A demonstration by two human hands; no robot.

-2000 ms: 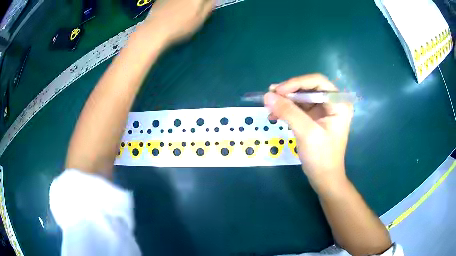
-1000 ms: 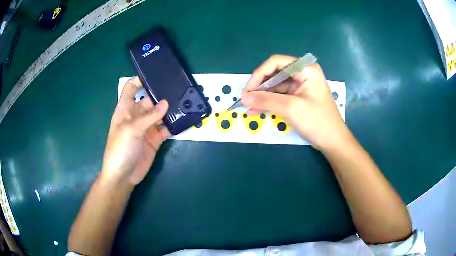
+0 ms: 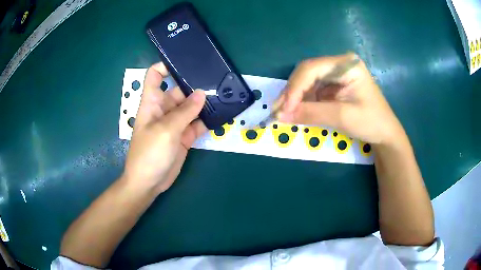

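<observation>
My left hand holds a black phone, back side up and tilted, over the left part of the sticker sheet. The camera recess at its lower end is dark, with no yellow on it. My right hand is blurred and holds the tweezers like a pen, tip down near the sheet's yellow row. The white sticker sheet lies on the table. Yellow stickers run along its lower row, and round holes show in the upper row.
A stack of sticker sheets lies at the upper right edge. A speckled curved strip crosses the upper left, with a dark phone with a yellow patch beyond it. White scraps lie at the lower left.
My left hand came back from the far upper left with a phone, then moved slightly right and up. My right hand moved over the sheet, its tweezers now near the yellow row.
</observation>
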